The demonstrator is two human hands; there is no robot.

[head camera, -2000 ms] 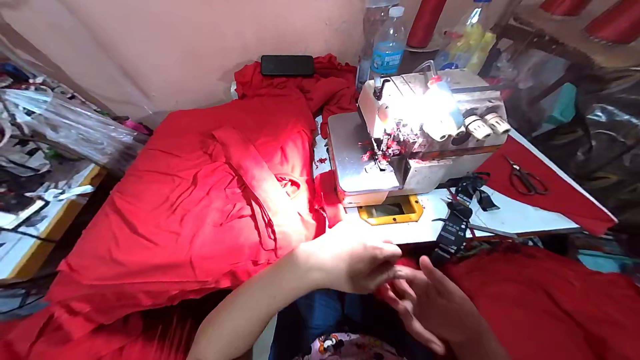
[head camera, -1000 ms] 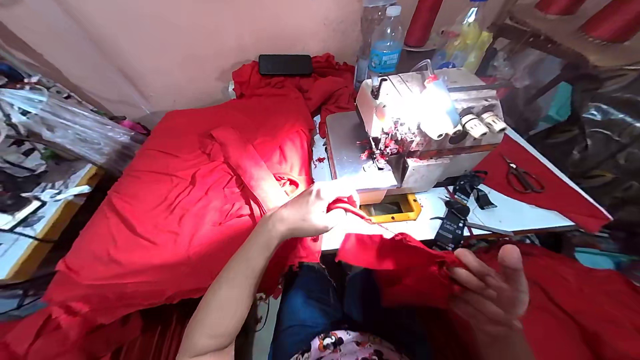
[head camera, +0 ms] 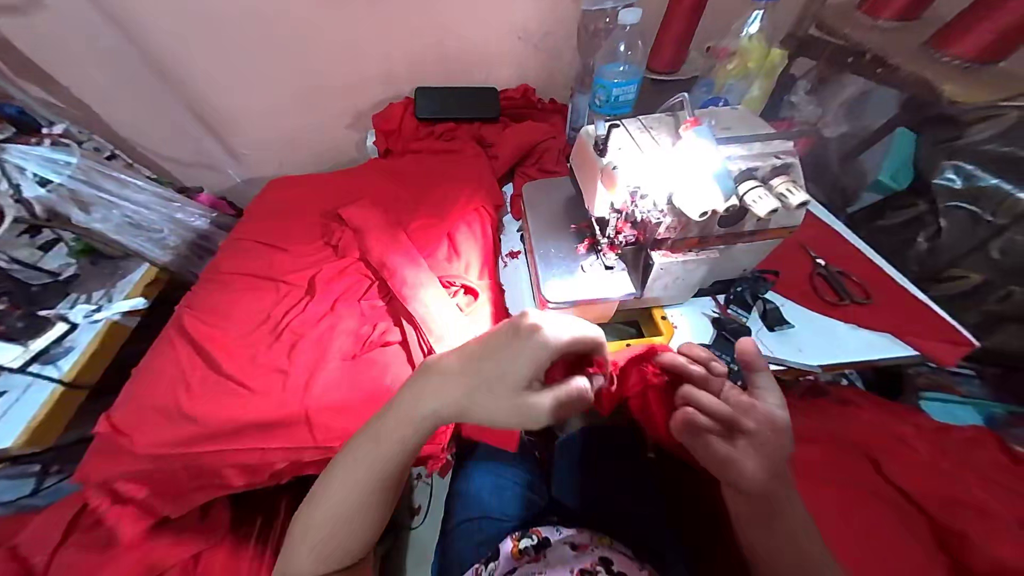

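Note:
My left hand [head camera: 524,372] is closed on a small piece of red fabric [head camera: 640,384], pinched between thumb and fingers. At the other end of that piece is my right hand [head camera: 732,412], palm partly up and thumb raised; its fingers touch the fabric, but whether they grip it is not plain. Both hands are over my lap, just in front of a serger sewing machine [head camera: 696,184] whose lamp glares. A large pile of red fabric [head camera: 264,320] lies left of the machine, with a folded red strip [head camera: 392,256] on top.
A black phone [head camera: 457,103] rests on red cloth by the wall. Plastic bottles [head camera: 618,72] and a red thread cone [head camera: 676,36] stand behind the machine. Scissors [head camera: 836,282] lie on red cloth at right. Black straps [head camera: 748,304] lie near a yellow-framed opening [head camera: 660,324].
The small red piece, stretched between my hands one second ago, is now bunched. My hands are closer together. Two seconds ago they were also close together, near the table's front edge.

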